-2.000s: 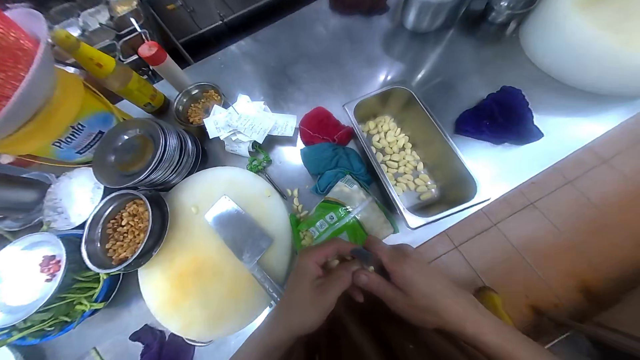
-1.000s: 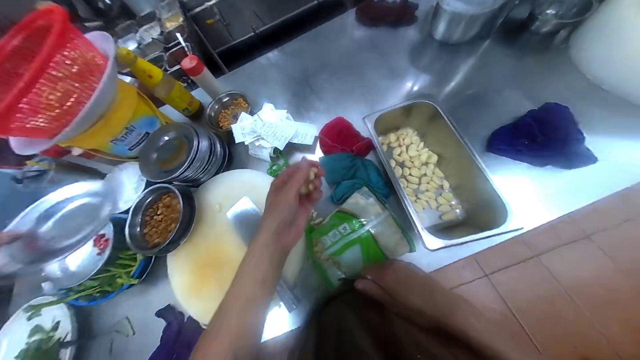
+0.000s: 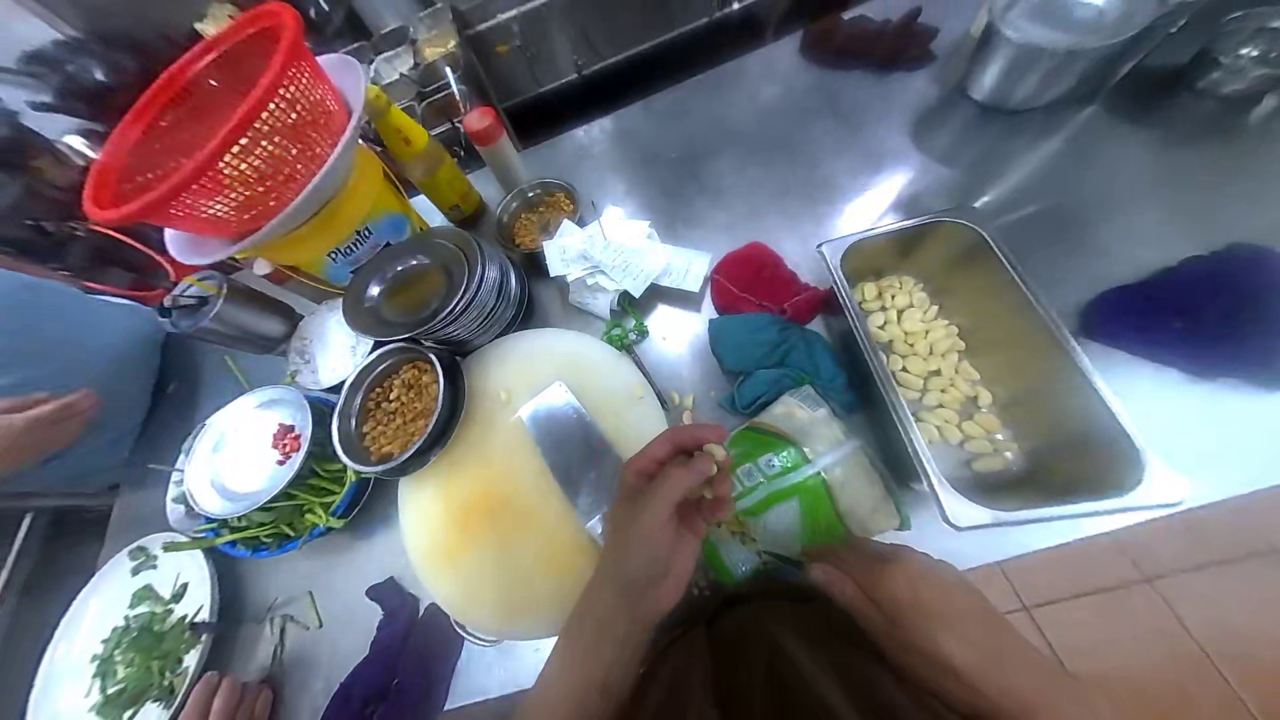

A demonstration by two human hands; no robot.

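Note:
My left hand [image 3: 675, 500] is closed around pale peeled garlic cloves [image 3: 714, 455], beside the round white chopping board [image 3: 500, 470]. A cleaver [image 3: 572, 450] lies flat on the board, its handle hidden by my left arm. My right hand [image 3: 860, 575] is low at the edge of a green and clear plastic bag [image 3: 790, 500]; a thin dark object, perhaps a small knife, shows at its fingers. To the right, a deep rectangular steel pan [image 3: 1050, 400] holds many garlic cloves [image 3: 930, 365]. A few loose bits lie on the counter near the board.
Teal [image 3: 775, 355], red [image 3: 760, 283] and purple [image 3: 1190, 310] cloths lie about the pan. At left stand stacked steel plates [image 3: 410, 285], a bowl of browned bits [image 3: 400, 410], greens [image 3: 290, 515] and a red basket [image 3: 220, 130]. Another person's hand [image 3: 40, 430] is at the far left.
My hands were together over the bag's lower edge, then moved apart. My left hand rose toward the cloths and has since come back down beside the bag. Another person's hand has let go of a metal dish at left.

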